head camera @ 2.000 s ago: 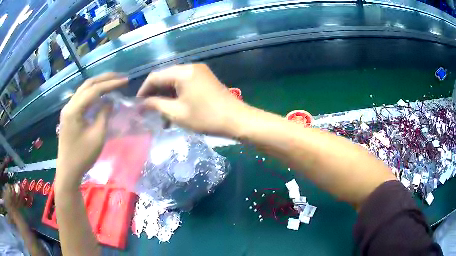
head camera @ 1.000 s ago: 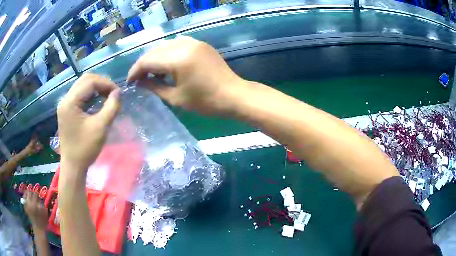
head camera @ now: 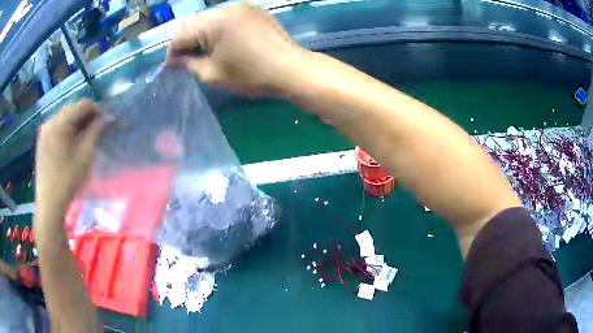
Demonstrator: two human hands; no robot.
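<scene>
A large clear plastic bag (head camera: 214,224) of silvery discs stands on the dark green bench, its top stretched upward. My right hand (head camera: 227,45) pinches the bag's upper right edge. My left hand (head camera: 68,146), slightly blurred, holds the bag's upper left edge. The red compartment tray (head camera: 120,273) lies behind and below the bag at the left, partly seen through the plastic. Loose toothed discs (head camera: 185,283) lie in a pile between the tray and the bag's bottom.
Wired pieces with white pads (head camera: 351,266) lie in front. Red round housings (head camera: 376,172) sit by the white rail (head camera: 299,167), beside my right forearm. A tangled wired pile (head camera: 553,175) is at right. A blue item (head camera: 580,96) lies on the belt. Another person's arm shows at lower left.
My hands have moved apart, stretching the bag's top wider; my left hand moved left and down, my right hand up. More of the red housings now shows. The other person's upper hand has left view.
</scene>
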